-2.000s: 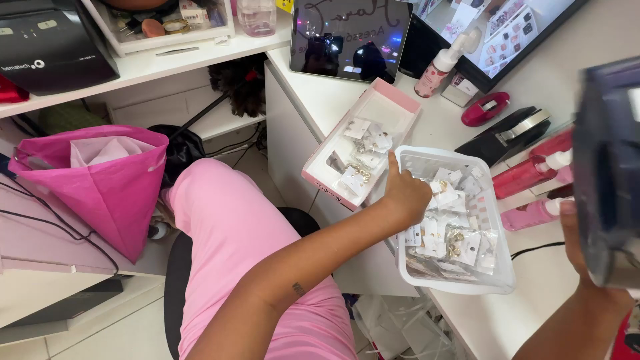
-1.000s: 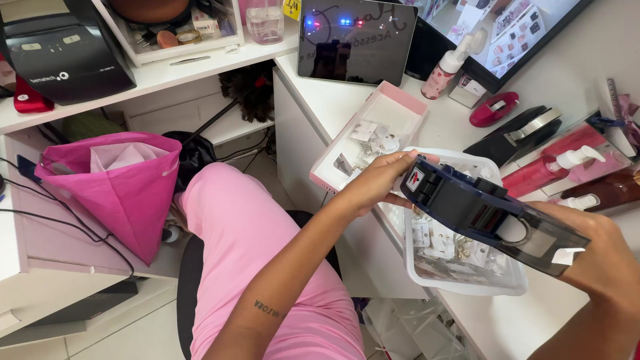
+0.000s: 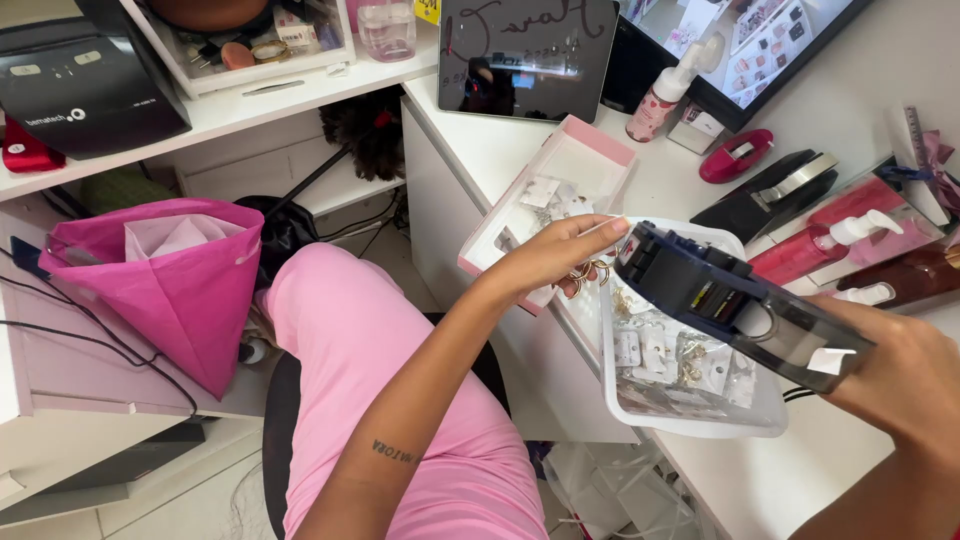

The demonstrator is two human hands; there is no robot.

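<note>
My right hand (image 3: 892, 367) is closed around the handle end of a dark price-label gun (image 3: 705, 292), whose head points left over a white plastic basket (image 3: 619, 412). Packets of jewellery on white cards (image 3: 652, 349) fill the basket. At the gun's head, my left hand (image 3: 555, 259) pinches something small between thumb and fingers, and gold rings or hoops (image 3: 589, 276) hang below its fingers. Just behind that hand lies a pink and white open box (image 3: 600, 142) with more carded packets (image 3: 551, 201). The fingertips of my left hand are partly hidden.
A tablet (image 3: 521, 64), a pump bottle (image 3: 660, 105), a monitor (image 3: 750, 45), a red tape dispenser (image 3: 735, 155) and a black tape dispenser (image 3: 772, 191) stand behind the basket. Red pump bottles (image 3: 802, 255) are at the right. A pink bag (image 3: 165, 292) sits at the left.
The label gun has come in from the right edge to over the basket. My left hand has left the basket's rim and now holds a small item with gold hoops at the gun's head.
</note>
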